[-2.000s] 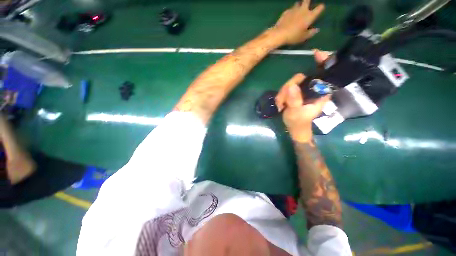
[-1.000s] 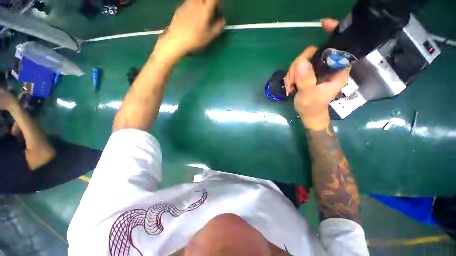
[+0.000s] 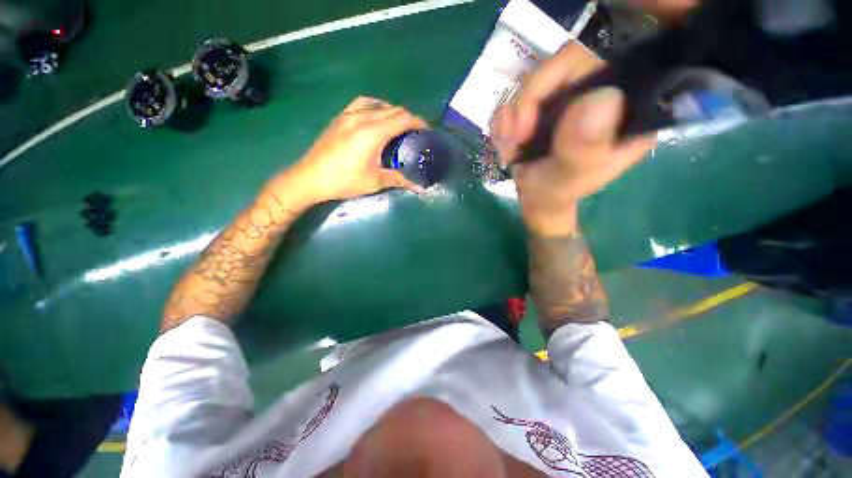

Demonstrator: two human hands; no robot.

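My left hand (image 3: 360, 151) holds a small round black unit (image 3: 425, 157) with a dark domed face and a bluish rim, just above the green bench (image 3: 308, 261). My right hand (image 3: 565, 140) is blurred and grips the thick black electric screwdriver (image 3: 645, 89), right of the unit and apart from it. The screwdriver's bit is hidden or too blurred to see. A scatter of tiny shiny specks (image 3: 486, 168), perhaps screws, lies between my hands.
A white printed sheet or box (image 3: 514, 70) lies behind my right hand. Two round units (image 3: 151, 98) stand near the white line. Small black parts (image 3: 97, 214) and a slim blue object (image 3: 28, 247) lie left. A person's arm (image 3: 14, 439) shows lower left.
The view has shifted. My left hand, empty and reaching out before, now holds a round unit. My right hand has come away from the unit by its fingers and still holds the screwdriver.
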